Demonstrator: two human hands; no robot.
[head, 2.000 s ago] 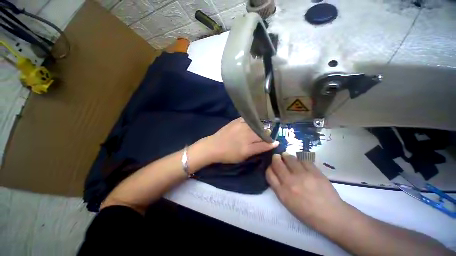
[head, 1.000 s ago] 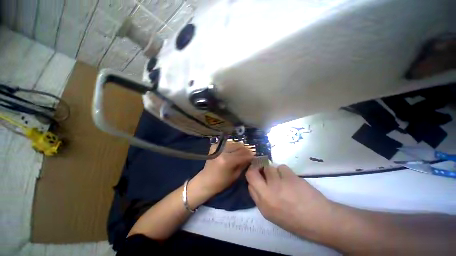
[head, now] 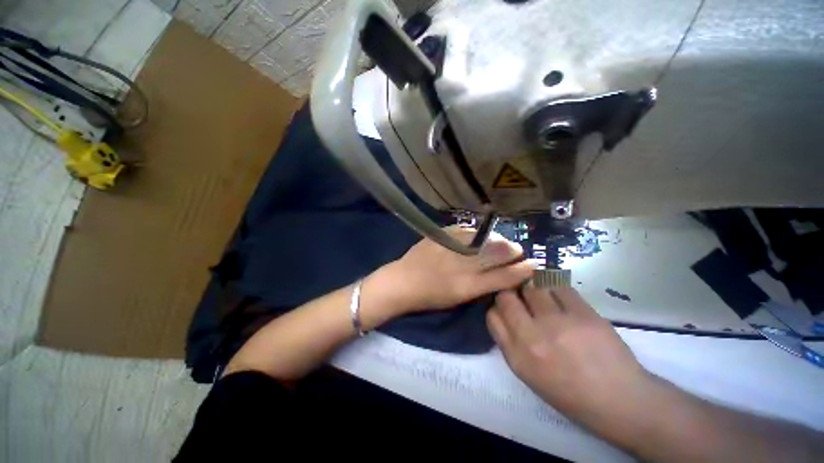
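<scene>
The navy garment piece [head: 316, 235] lies heaped left of the needle, its right end under my fingers. The cream-white sewing machine [head: 705, 108] stands over it, with the presser foot [head: 553, 249] in bright light. My left hand [head: 452, 271] lies flat on the cloth beside the foot, fingers pointing to it and partly behind the machine's guard. My right hand [head: 560, 344] is just in front of the foot, its bent fingertips at the cloth's edge and near a small ridged pale piece [head: 552, 278]. What the right fingertips pinch is hidden.
Small dark fabric patches [head: 730, 280] lie on the machine bed at the right. Blue-handled scissors [head: 791, 344] lie at the right edge. White ruler-marked table edge [head: 434, 373] runs in front. Brown cardboard [head: 154, 217] and a yellow plug [head: 93, 163] are at the left.
The camera view swung and then turned back, shifting the whole scene. Both hands stay at the presser foot; my left fingers now reach close beside it, with the right fingertips against them.
</scene>
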